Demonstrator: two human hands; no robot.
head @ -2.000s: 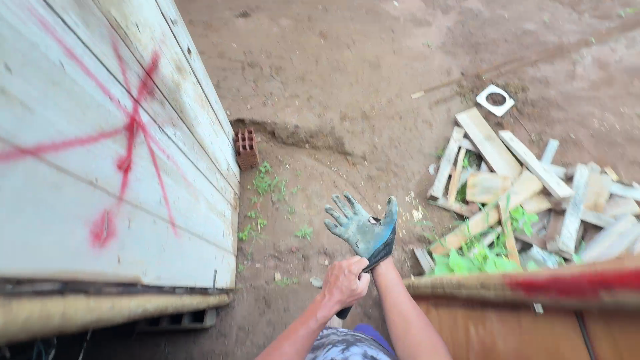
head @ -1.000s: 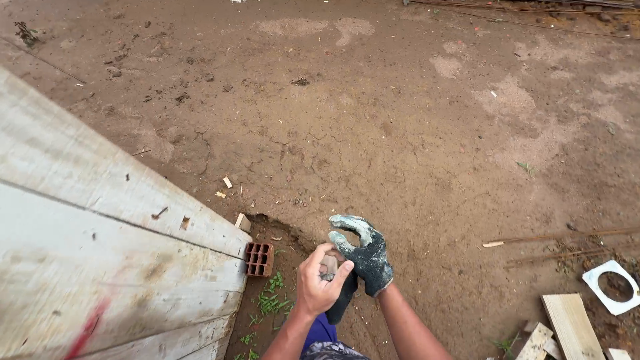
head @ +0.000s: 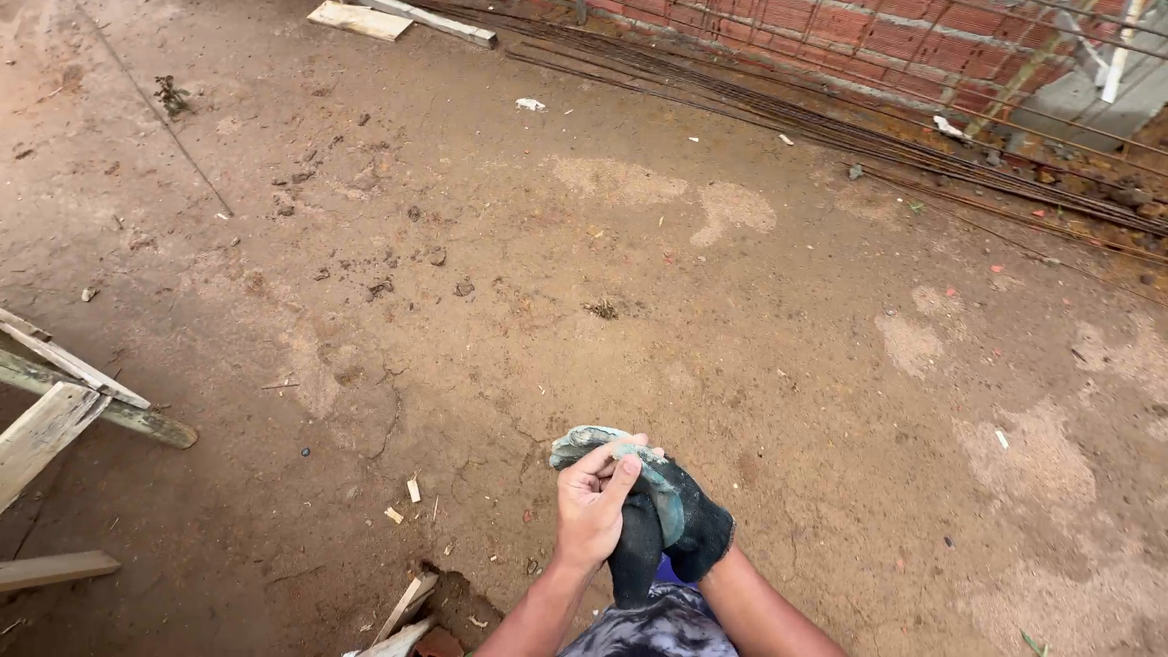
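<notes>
My right hand (head: 684, 516) wears a dark work glove with a worn, light blue-green coating, its fingers curled toward the left. Bare, my left hand (head: 593, 511) presses against the gloved fingers, with its thumb and fingertips on the coated part. A second dark glove (head: 637, 552) hangs down between the two hands, its cuff toward my patterned clothing. Which hand grips this second glove cannot be told, since the fingers overlap its upper end.
Long steel rebars (head: 776, 105) lie along a red brick wall (head: 876, 41) at the upper right. Boards (head: 360, 20) rest on the dirt ground at the top. At left stands a wooden frame (head: 50, 433), and wood pieces (head: 406, 607) lie near the bottom.
The view has swung a lot, away from the white plank wall and wood pile. My gloved right hand, spread open two seconds ago, is now curled against my bare left hand.
</notes>
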